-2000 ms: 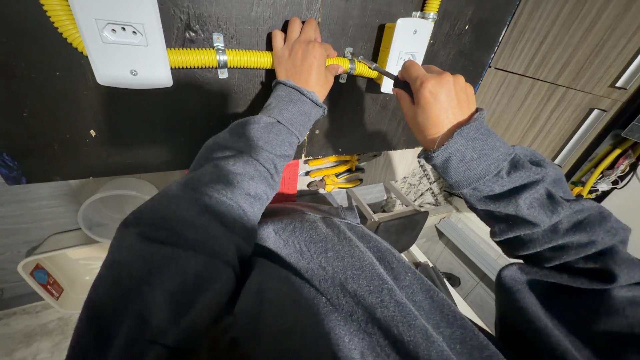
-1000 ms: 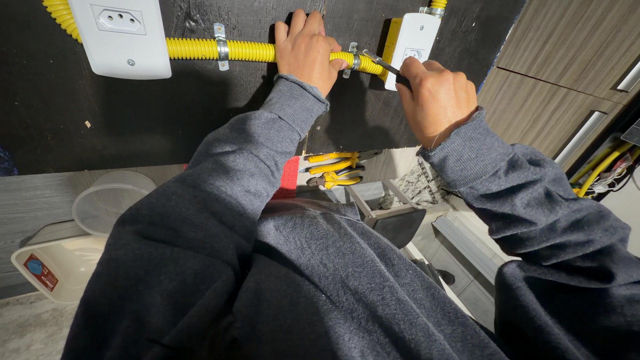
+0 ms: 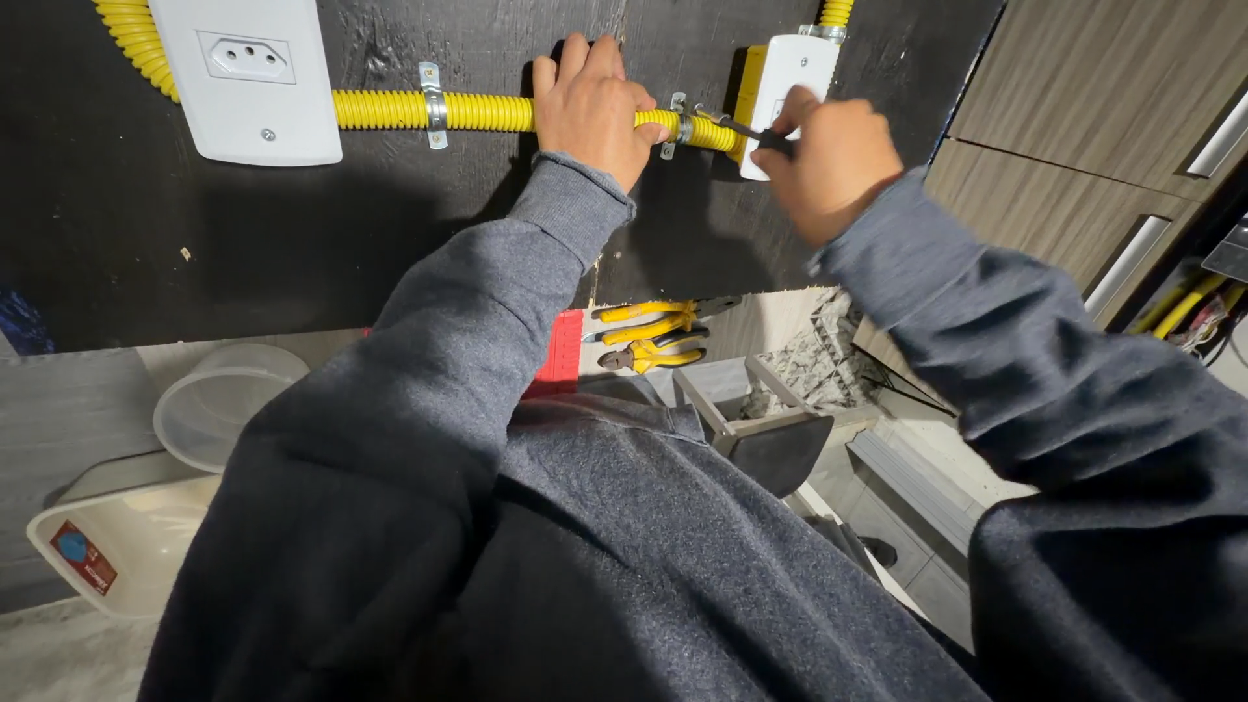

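Note:
My left hand [image 3: 597, 115] grips the yellow corrugated conduit [image 3: 487, 113], which runs along a black board [image 3: 292, 244] between two white cover plates. A screwdriver with a dark handle [image 3: 777, 142] is in my right hand [image 3: 837, 161]; its shaft points left to a metal pipe clamp [image 3: 684, 129] around the conduit. Whether the tip meets a screw cannot be told. Another metal clamp [image 3: 435, 107] holds the conduit left of my left hand. The larger plate with a socket [image 3: 258, 107] is at the left, the smaller plate [image 3: 801, 68] on a yellow box beside my right hand.
Below the board's edge lie yellow-handled pliers [image 3: 651, 353] and a red plastic object [image 3: 561, 356]. A clear round tub [image 3: 219, 400] and a cream basin [image 3: 88, 497] stand lower left. A grey stool-like frame [image 3: 726, 424] is below; wood-grain cabinets [image 3: 1072, 107] are at the right.
My right hand keeps the screwdriver near the clamp, its grip and the tool's angle slightly altered. My left hand stays on the conduit.

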